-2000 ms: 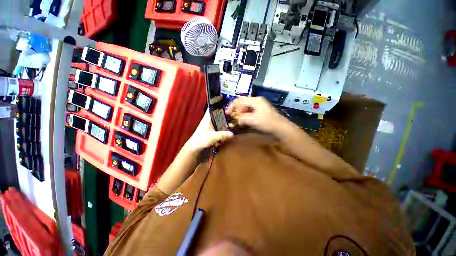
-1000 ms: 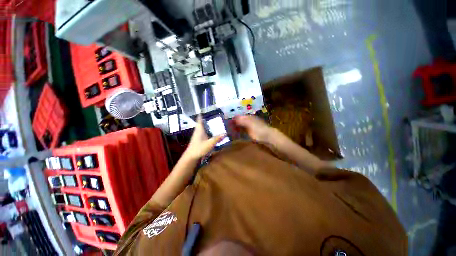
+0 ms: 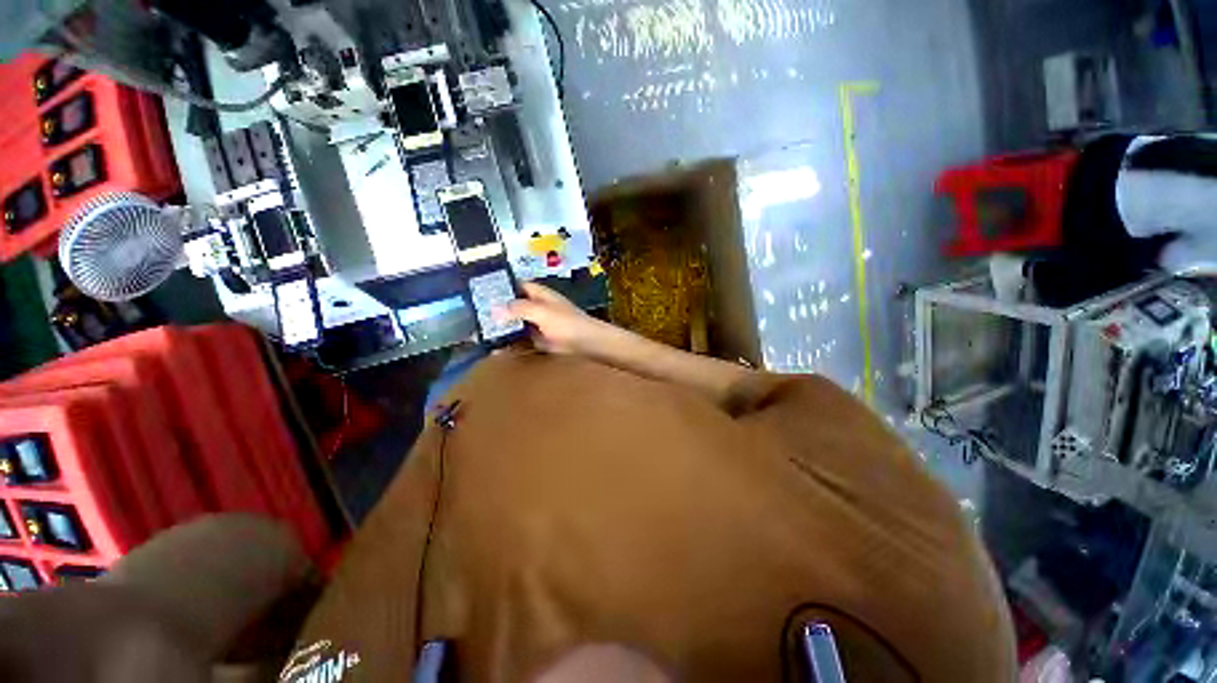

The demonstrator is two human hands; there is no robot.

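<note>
My right hand grips the lower end of an opened device. The device is upright in view, dark screen half above and grey-white half below, over the machine's front edge. Another opened device sits in the left fixture. A further device sits in the right fixture. My left hand is not in view; a blurred brown sleeve shows at the lower left.
The machine bed has coloured buttons at its front. A fan and stacked red trays stand left. A cardboard box lies right. Another person's dark sleeve is near a red stool.
The view has swung right. My right hand has taken the opened device up to the machine's front. My left hand has let go of it and left the picture.
</note>
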